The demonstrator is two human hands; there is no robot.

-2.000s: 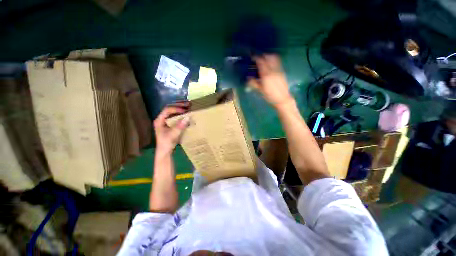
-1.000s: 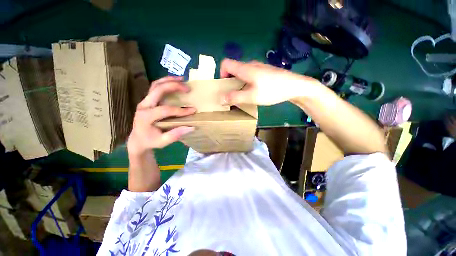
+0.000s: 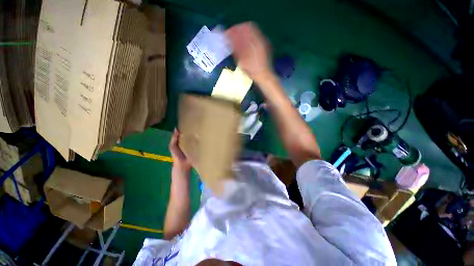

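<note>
A small brown carton (image 3: 210,140), blurred, stands tilted against my body at the bench edge. My left hand (image 3: 179,148) holds its left side; the fingers are partly hidden behind it. My right hand (image 3: 248,47) is blurred and reaches over the bench beside the printed white slips (image 3: 209,49); I cannot tell whether it holds one. Pale yellow paper (image 3: 232,84) lies just beyond the carton, with crumpled white scraps (image 3: 251,122) to its right.
A stack of carton blanks (image 3: 73,78) stands at left. An open carton (image 3: 78,195) and blue trolley (image 3: 26,171) are below it. Right of my forearm lie a dark round motor part (image 3: 358,78), a cabled motor unit (image 3: 378,134) and a pink round part (image 3: 412,176).
My right hand has left the carton and moved up to the slips. My left hand keeps the carton, now turned and tilted. The view has shifted, showing more of the left floor.
</note>
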